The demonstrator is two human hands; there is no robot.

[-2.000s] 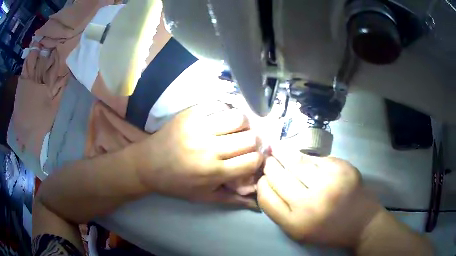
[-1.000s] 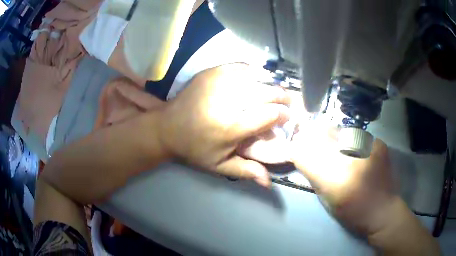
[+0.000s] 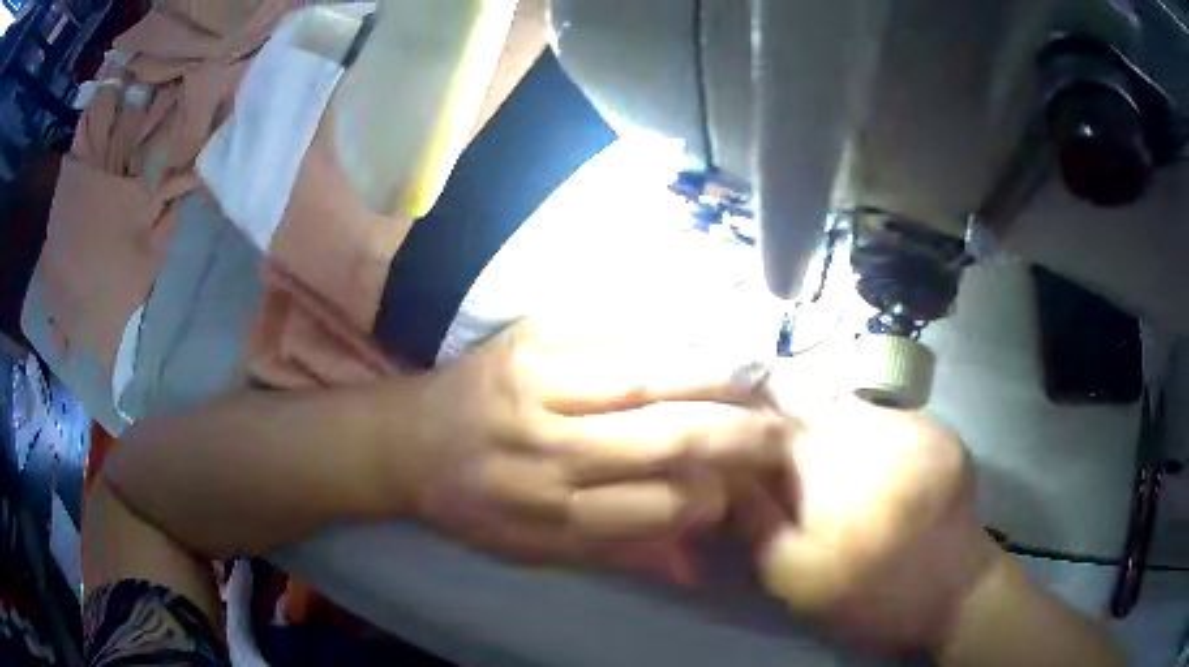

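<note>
The garment body [image 3: 329, 222] is salmon-pink and bunched left of the needle, with a navy panel [image 3: 489, 202] and a white panel [image 3: 574, 241] running towards the bright light. My left hand [image 3: 593, 456] lies below the needle with its fingers stretched right, over a bit of pink fabric. My right hand [image 3: 880, 521] is just right of it, below the thread tension dial [image 3: 895, 370], fingertips meeting the left ones. Glare and blur hide what the fingertips pinch. The sewing machine [image 3: 835, 117] stands over the hands; the presser foot is lost in glare.
The machine lamp [image 3: 411, 111] hangs at upper left. A flat black rectangle [image 3: 1089, 336] and a thin dark tool [image 3: 1140, 502] lie at the right. The table's front edge [image 3: 430, 612] curves below my hands. More pink and grey fabric [image 3: 98, 261] heaps at far left.
My left hand has moved down from the needle area, its fingers now straighter. My right hand has shifted slightly down and left. More of the navy and white panels shows.
</note>
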